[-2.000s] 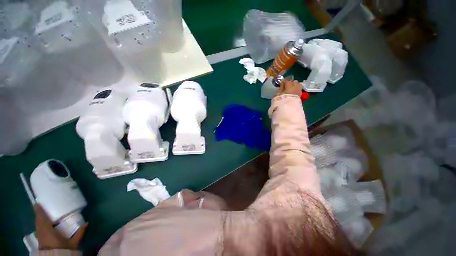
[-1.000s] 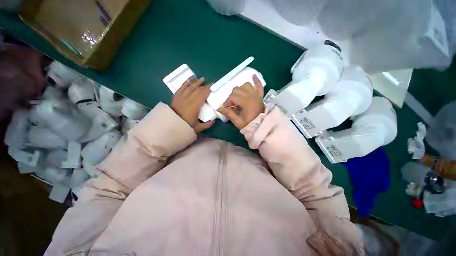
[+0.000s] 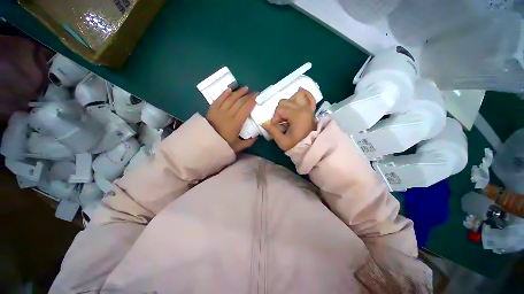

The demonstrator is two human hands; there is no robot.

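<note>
A white security camera [image 3: 263,115] lies across my hands above the green bench mat. Its white rod antenna [image 3: 284,84] points up and right, and its flat mounting bracket [image 3: 217,84] sticks out at the upper left. My left hand [image 3: 232,116] grips the camera at the bracket end. My right hand [image 3: 295,119] is on the camera body with fingers bent and pinched. A small yellowish spot shows at its fingertips; what it is cannot be told. The camera's lens face is not visible.
Several white cameras [image 3: 396,106] stand at the right, beside a blue cloth [image 3: 426,209]. An orange canister [image 3: 507,200] and crumpled white wipes [image 3: 481,169] lie far right. A brown carton tray [image 3: 115,54] is upper left. White cameras are heaped below the bench at left [image 3: 74,132]. Clear bubble bags are upper right.
Earlier my right hand was at the orange canister and my left hand held the camera at the far left. Now both hands are on the camera in front of me. The view has turned left.
</note>
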